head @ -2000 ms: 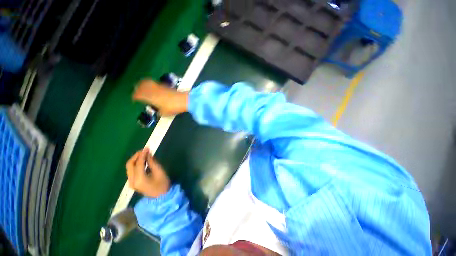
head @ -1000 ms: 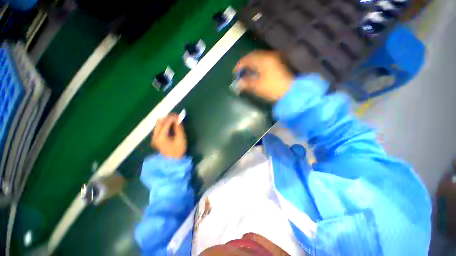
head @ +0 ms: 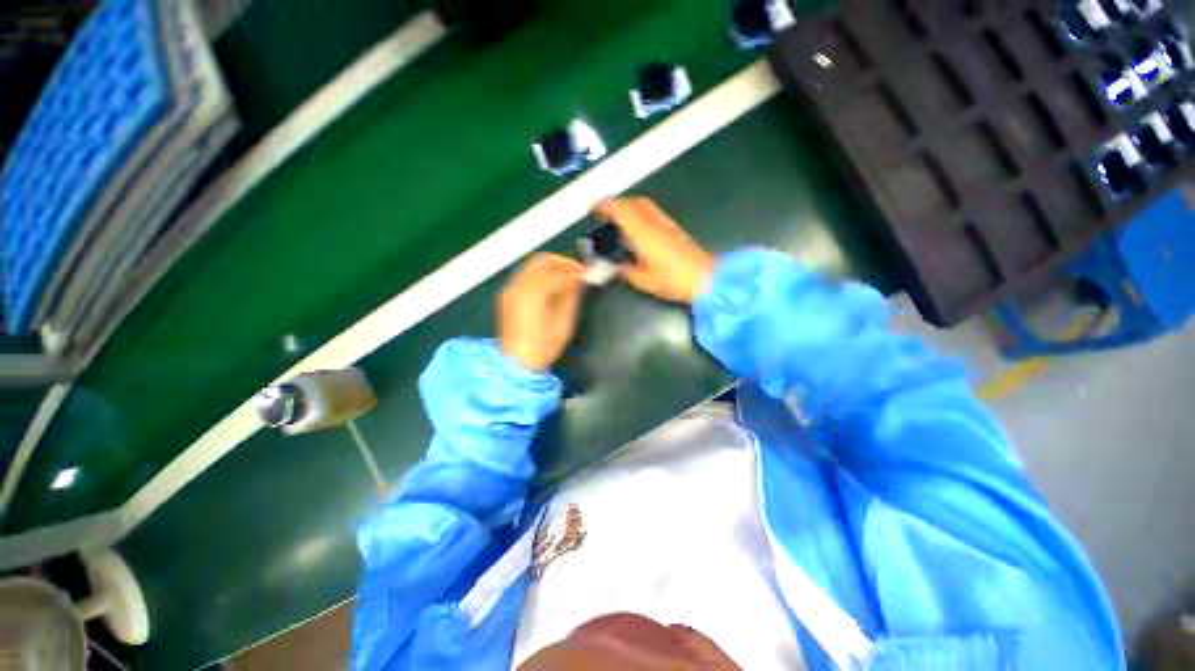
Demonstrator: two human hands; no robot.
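Note:
My right hand [head: 659,249] holds a small black watch unit [head: 607,244] over the dark green bench, just inside the pale rail. My left hand [head: 540,311] is close against it from the left, its fingers closed on a small white wiping cloth [head: 599,273] at the unit's lower edge. Both hands are slightly blurred. Three more units stand in a line on the green conveyor belt [head: 433,184] beyond the rail, one of them [head: 659,89] in the middle. The black foam tray [head: 917,197] at the right holds several units at its far side.
A solvent bottle [head: 328,400] with a silver top lies across the rail's near edge at the left. A blue tray [head: 92,131] tops pale stacked trays at the upper left. A white fan [head: 115,596] is at the lower left. A blue stool [head: 1153,282] is under the foam tray.
My right hand has come from beside the foam tray with a unit and met my left hand. The view has turned, showing more of the tray and the fan.

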